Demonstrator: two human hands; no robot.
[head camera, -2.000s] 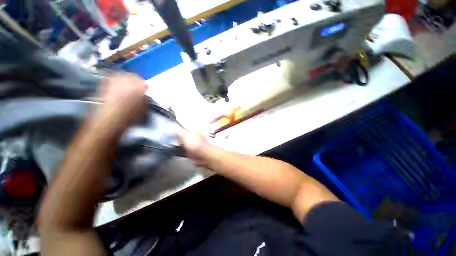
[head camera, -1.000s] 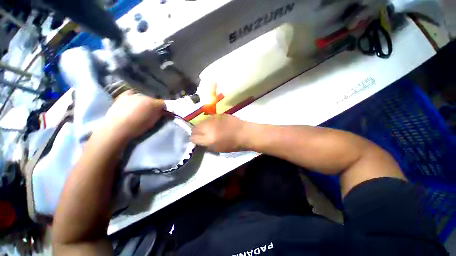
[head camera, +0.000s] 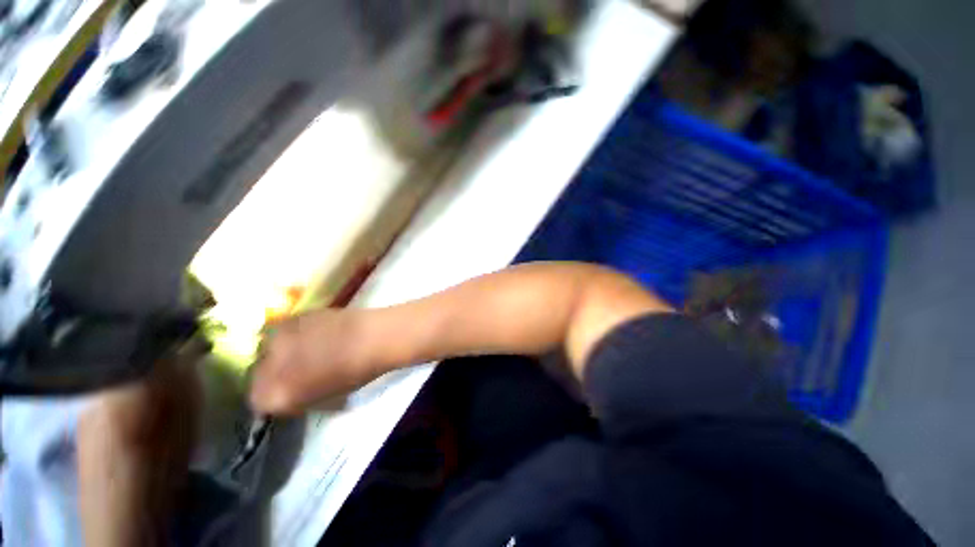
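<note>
The pale grey fabric of the garment (head camera: 34, 454) lies at the lower left, with a narrow dark binding (head camera: 252, 443) along an edge below my right hand. My right hand (head camera: 305, 363) is closed at that edge, just in front of the needle area. My left hand (head camera: 150, 417) is blurred and partly hidden behind the machine head's dark end; it lies on the garment and its fingers cannot be made out. The sewing machine head (head camera: 182, 150) fills the upper left. The needle itself is blurred.
A cream-white cloth (head camera: 299, 214) lies under the machine arm. A small orange piece (head camera: 287, 301) is beside my right hand. Dark scissors (head camera: 551, 94) lie at the machine's far end. A blue basket (head camera: 871, 310) with brown pieces is on the floor at right.
The view has swung right, showing more of the basket and floor. The machine and both hands now appear further left. My right hand remains at the garment's edge.
</note>
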